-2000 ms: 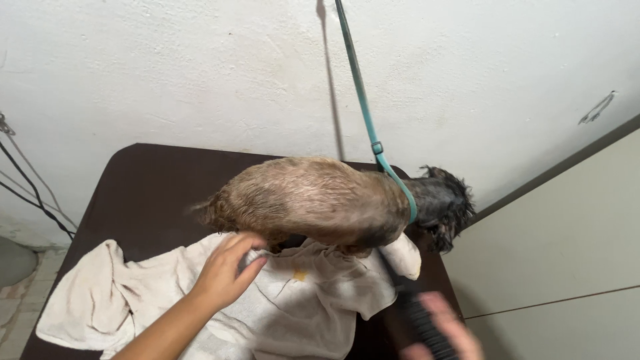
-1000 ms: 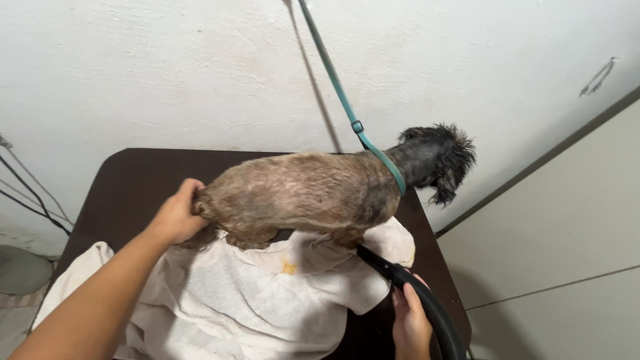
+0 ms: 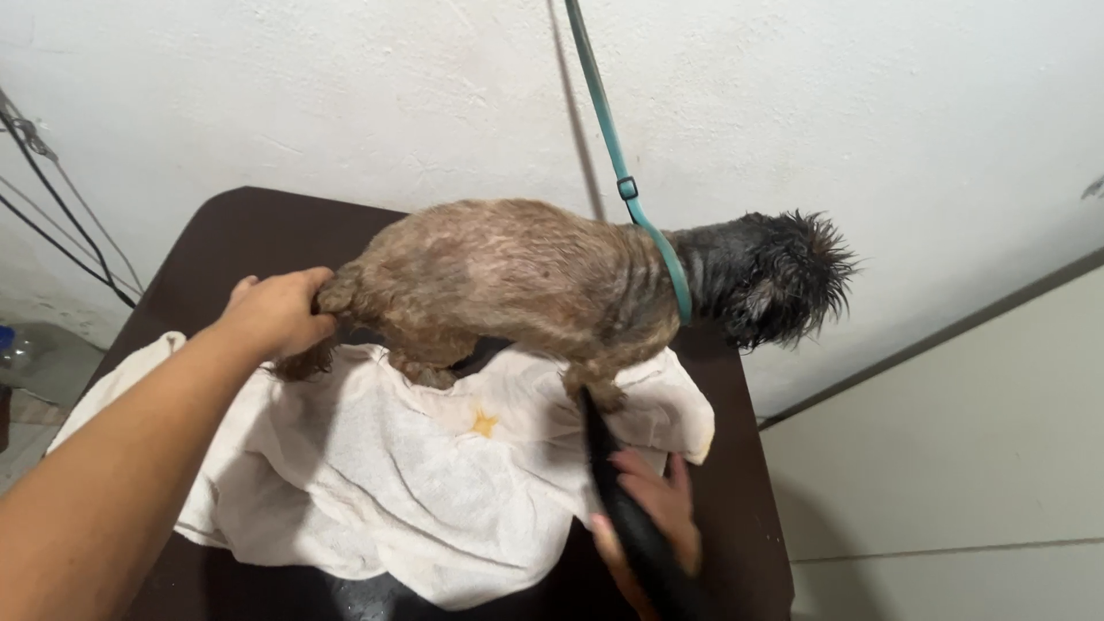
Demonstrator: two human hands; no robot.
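A wet dog [image 3: 509, 276] with brown body fur and a dark, spiky-haired head stands facing right. Around its neck runs a teal grooming loop [image 3: 611, 138] that rises out of view. My left hand [image 3: 280, 312] is closed around the base of the dog's tail. My right hand [image 3: 655, 509], slightly blurred, grips a black dryer hose with a narrow nozzle [image 3: 604, 440], its tip at the dog's front leg. Under the dog lies a rumpled white towel [image 3: 379, 483] with a yellow stain.
The dark brown table [image 3: 267, 233] stands against a white wall [image 3: 345, 95]. Black cables [image 3: 60, 203] hang at the left, above a greyish container [image 3: 52, 362]. A pale panel [image 3: 940, 457] borders the table on the right.
My left hand has moved from beside the dog's hind leg to its tail. The nozzle tip has come against the front leg. The dog's head, blurred at first, is raised higher.
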